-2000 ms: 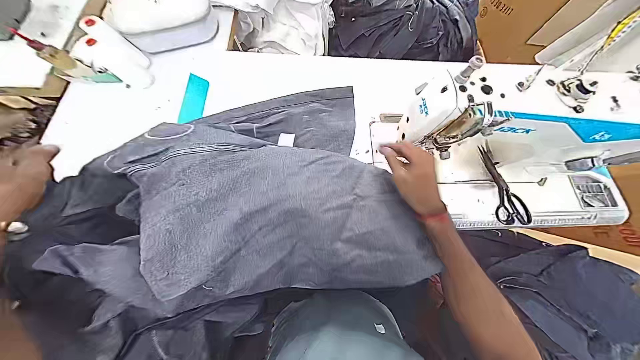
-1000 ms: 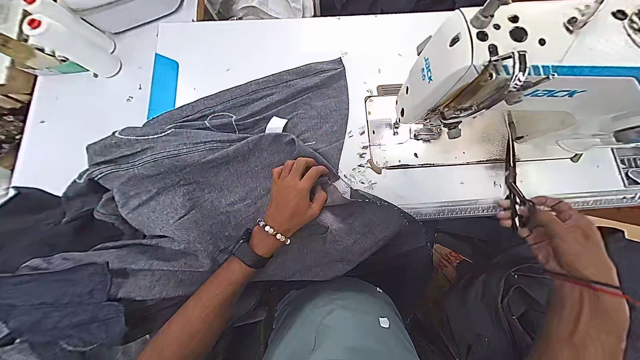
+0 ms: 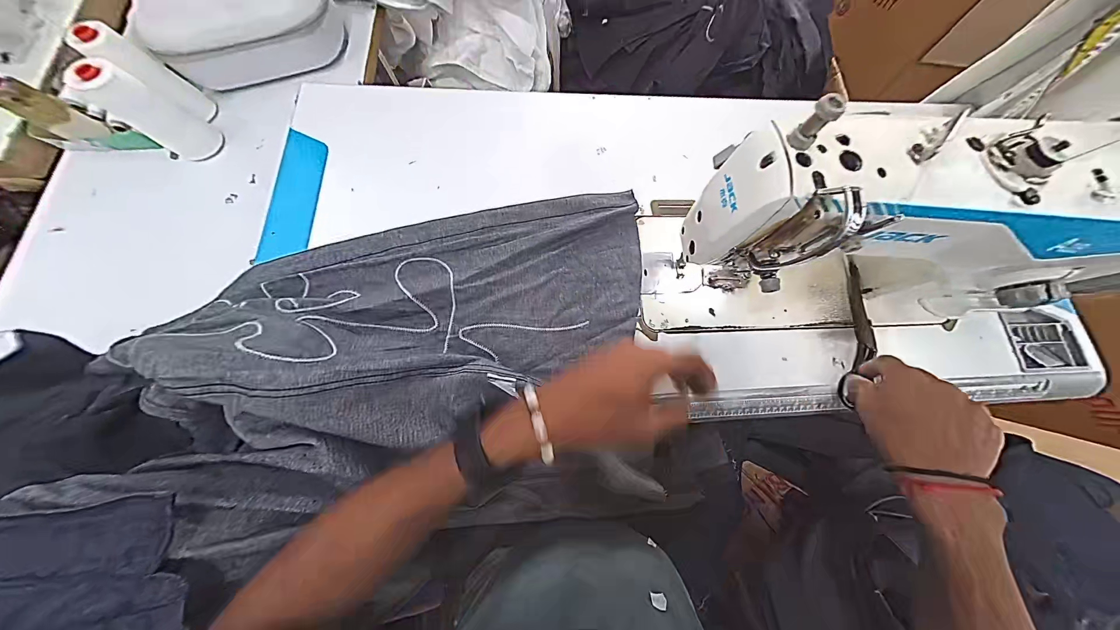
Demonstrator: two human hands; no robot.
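Observation:
Grey fabric (image 3: 525, 254) with dark seams and loose white thread lies across the left of the sewing table, its right edge beside the needle area of a white Jack sewing machine (image 3: 761, 201). My left hand (image 3: 612, 394), blurred, is over the fabric's lower right part near the table's front edge, its fingers apart; nothing shows between them. My right hand (image 3: 927, 420) grips the handles of dark metal scissors (image 3: 860, 306), whose blades point away from me over the machine bed. The fingers partly hide the handle loops.
Two white thread cones (image 3: 144, 105) stand at the upper left, near a pale plastic container (image 3: 236, 35). White and dark cloth (image 3: 700, 44) is heaped beyond the table. A clear ruler (image 3: 770, 404) lies along the front edge. More dark cloth hangs below it, at the right.
My left hand has moved right, off the middle of the fabric. The fabric has shifted, showing more loose thread. Two seconds ago the scissors lay free on the machine bed; my right hand now holds them.

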